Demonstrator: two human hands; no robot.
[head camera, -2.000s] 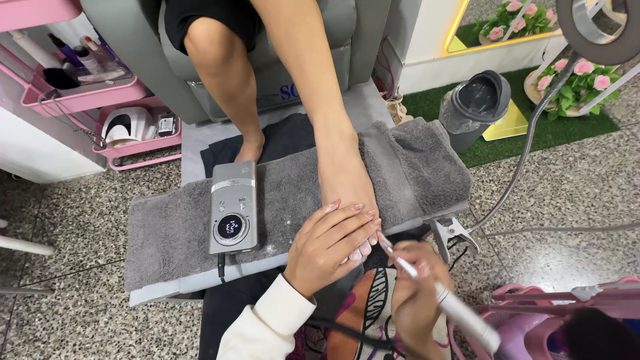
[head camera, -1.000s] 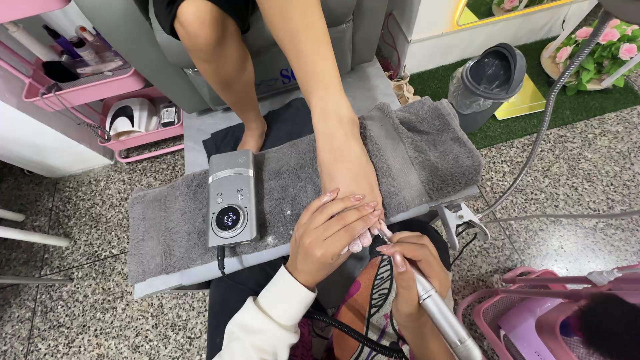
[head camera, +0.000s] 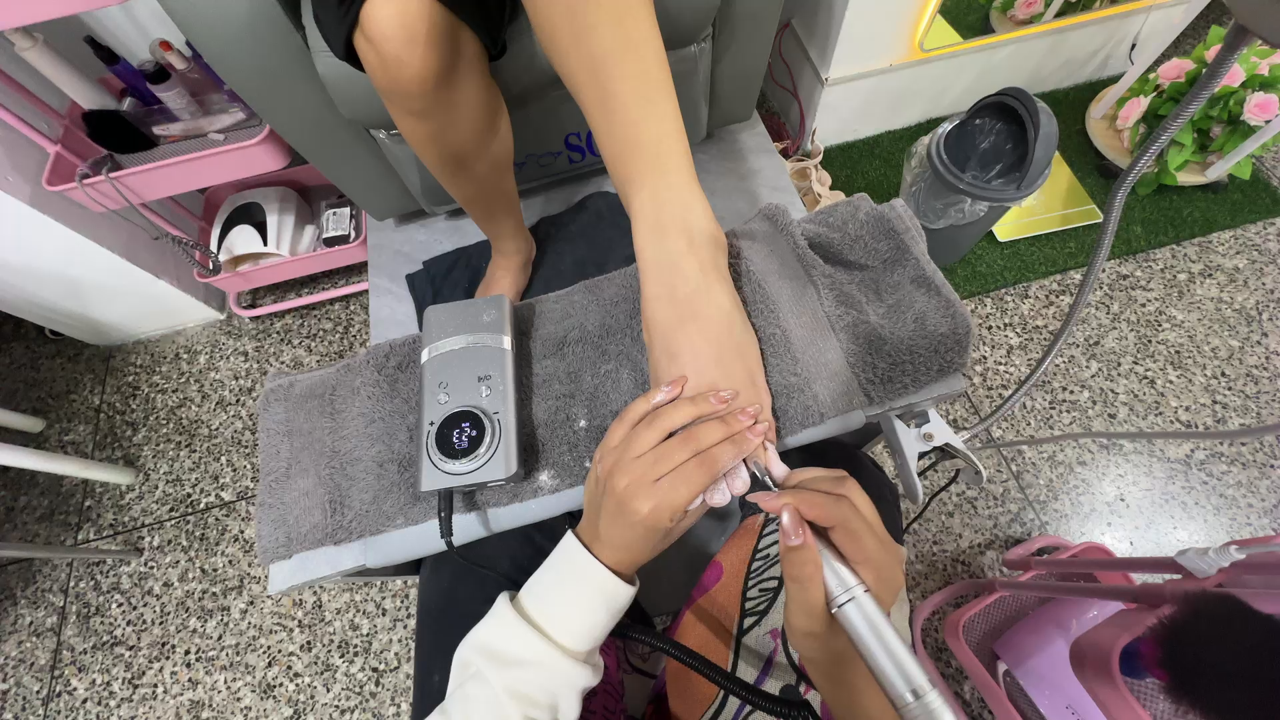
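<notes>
Another person's foot (head camera: 700, 330) rests on a grey towel (head camera: 590, 360) laid over a padded rest. My left hand (head camera: 665, 460) lies across the front of that foot, its fingers over the toes. In my right hand (head camera: 835, 540) is a silver electric nail drill handpiece (head camera: 880, 635), its tip at the toes, which look white with dust. The exact contact point is partly hidden by my fingers. Left of the foot, the drill's silver control unit (head camera: 468, 395) lies on the towel with its display lit and a black cord plugged in.
Pink trolleys stand at the upper left (head camera: 170, 170) and lower right (head camera: 1050, 580). A white clamp (head camera: 930, 445) grips the rest's right end, beside a flexible metal lamp arm (head camera: 1110, 220). Beyond are a grey lidded bin (head camera: 985, 160) and a flower arrangement (head camera: 1190, 110).
My right hand and the drill handpiece have shifted to a steeper angle since the earliest frame, with the tip still by the toes. My left hand stays on the foot.
</notes>
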